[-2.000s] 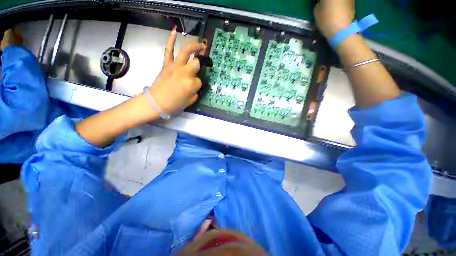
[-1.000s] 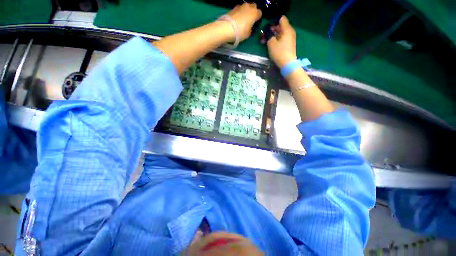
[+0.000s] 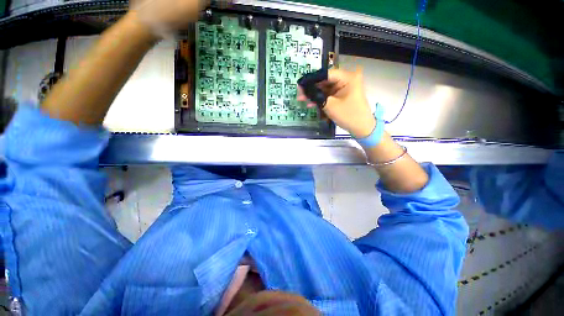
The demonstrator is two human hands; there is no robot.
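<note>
Two light green PCB panels, the left one (image 3: 226,74) and the right one (image 3: 286,74), lie side by side in a black carrier frame (image 3: 261,80) on the conveyor. My right hand (image 3: 343,95) is over the right panel's right side, with black coverings on bent fingertips close together; whether it holds a small part cannot be told. A light blue strap (image 3: 376,128) is on its wrist. My left hand (image 3: 164,12) is blurred and partly cut off by the top edge, above the carrier's upper left; its fingers are not clear.
The pale metal rail (image 3: 247,150) runs between my body and the carrier. A thin blue cord (image 3: 413,68) hangs to my right wrist. A green-matted shelf (image 3: 488,31) lies beyond the conveyor. A dark handwheel (image 3: 48,83) is at left. Another person's blue sleeve (image 3: 525,191) shows at right.
Both hands have left the dark items on the green shelf. My right hand has come down over the right panel; my left has moved left. The carrier appears higher in view.
</note>
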